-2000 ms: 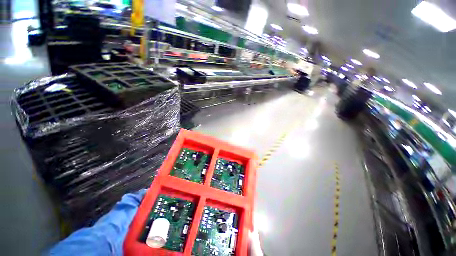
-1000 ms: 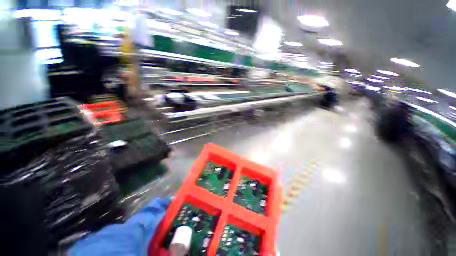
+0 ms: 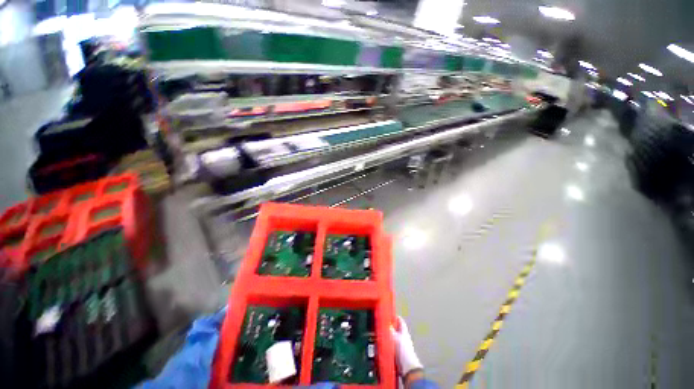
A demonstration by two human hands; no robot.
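A red-orange foam tray (image 3: 313, 289) with four square pockets is held in front of me at the lower centre. A green circuit board (image 3: 345, 343) lies in each pocket. A small white roll (image 3: 280, 361) lies on the lower-left board. My right hand (image 3: 406, 351), in a white glove, holds the tray's right edge and is partly cut off by the bottom edge. My left hand is hidden behind the tray; only the blue sleeve (image 3: 186, 353) shows at its left side.
At the left stand another red tray (image 3: 133, 220) and a dark tray with green boards (image 3: 84, 281). A long line bench (image 3: 365, 156) runs behind. Black stacked items (image 3: 91, 114) stand at the upper left. Grey floor with yellow-black tape (image 3: 498, 323) lies at the right.
The wrapped stack of black trays has left the view at the left, and the red tray there is nearer. The bench is nearer. The held tray is more upright, and my right hand now shows.
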